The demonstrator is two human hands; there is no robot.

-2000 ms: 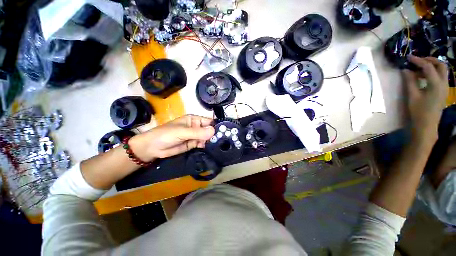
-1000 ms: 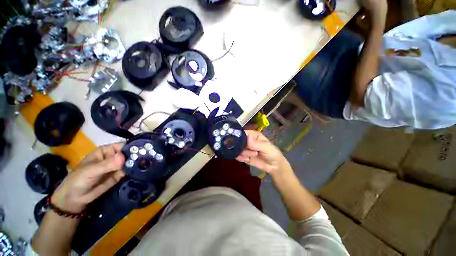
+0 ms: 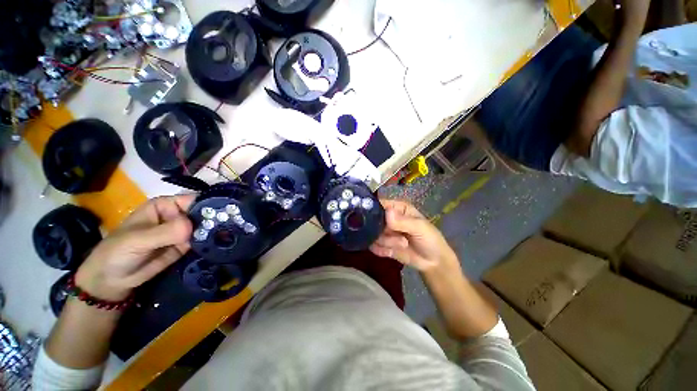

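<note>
My left hand (image 3: pixel 141 248) holds a round black unit (image 3: pixel 224 229) by its left edge, with bright round spots and a dark centre hole facing up. My right hand (image 3: pixel 413 235) holds a similar black unit (image 3: pixel 351 216) by its right edge, above the mat's right end. Between them a third black unit (image 3: pixel 283 189) with bright spots and thin red wires lies on the black mat (image 3: pixel 145 324). A black faceplate (image 3: pixel 210 279) lies below the left-hand unit. A crumpled white cloth (image 3: pixel 348 141) lies just behind the right-hand unit.
Several black housings (image 3: pixel 177 137) stand behind the mat. A silver pile of boards and wires (image 3: pixel 115 34) is at upper left. Orange tape (image 3: pixel 115 202) crosses the table. A neighbouring person (image 3: pixel 649 107) sits at right, with cardboard boxes (image 3: pixel 619 305) below.
My right hand has come from the far right to the mat, now holding a black unit. My left hand still holds its unit. The view has turned towards the right.
</note>
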